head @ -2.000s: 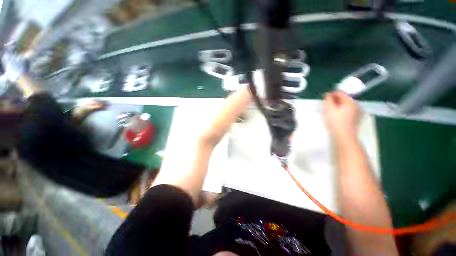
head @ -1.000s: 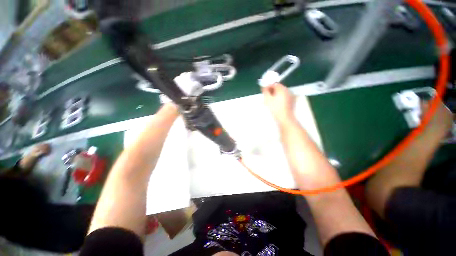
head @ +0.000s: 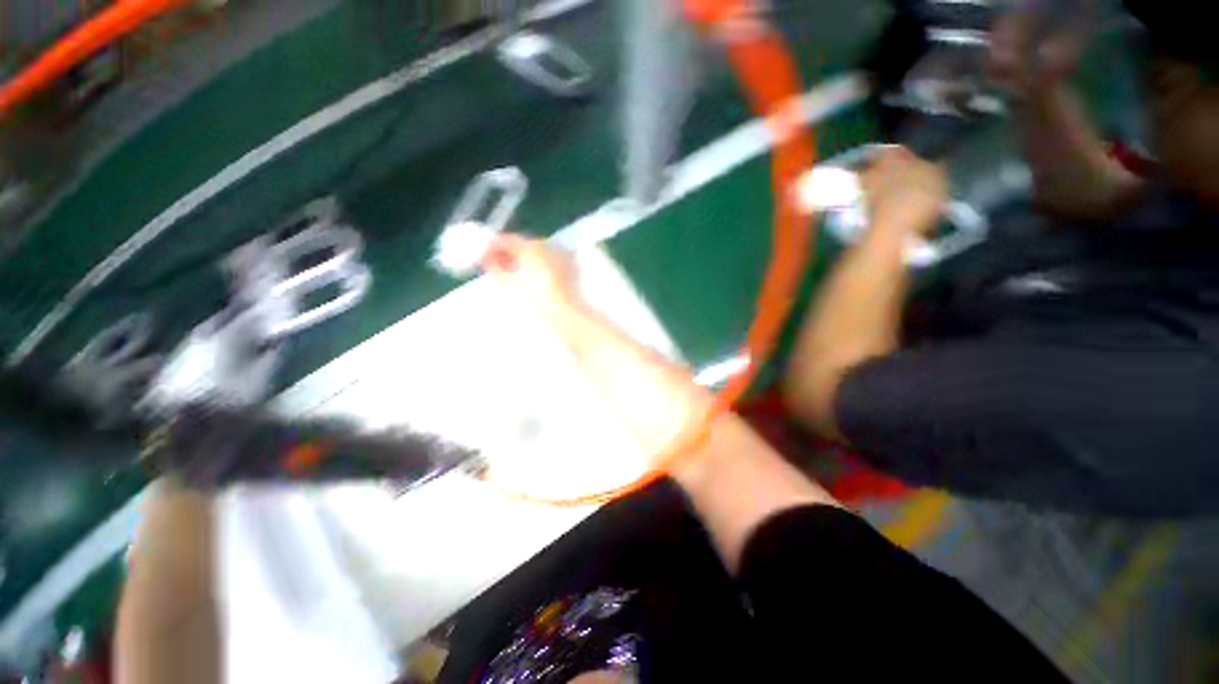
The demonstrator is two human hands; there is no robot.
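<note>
A white loop-shaped housing (head: 497,205) with a round boss lies across the green belt's near rail. My right hand (head: 532,271), bare, has its fingers closed at the boss end. My left hand (head: 221,354) looks white-gloved and is blurred beside several white housings (head: 321,274) at the left; its fingers and grip cannot be made out. The black screwdriver (head: 314,452) with an orange button hangs almost level over the white mat (head: 415,361) and hides my left wrist. Its nose points right.
An orange hose (head: 789,201) loops down past my right forearm. A grey post (head: 648,107) stands at the belt rail (head: 729,154). At the right, a neighbour's hand (head: 902,194) is on another white housing (head: 952,234). One more housing (head: 544,62) lies farther back on the belt.
The view has swung right, so the mat and both my hands sit farther left and the right neighbour shows. The screwdriver has tilted closer to level. My right hand is still at the housing's boss end.
</note>
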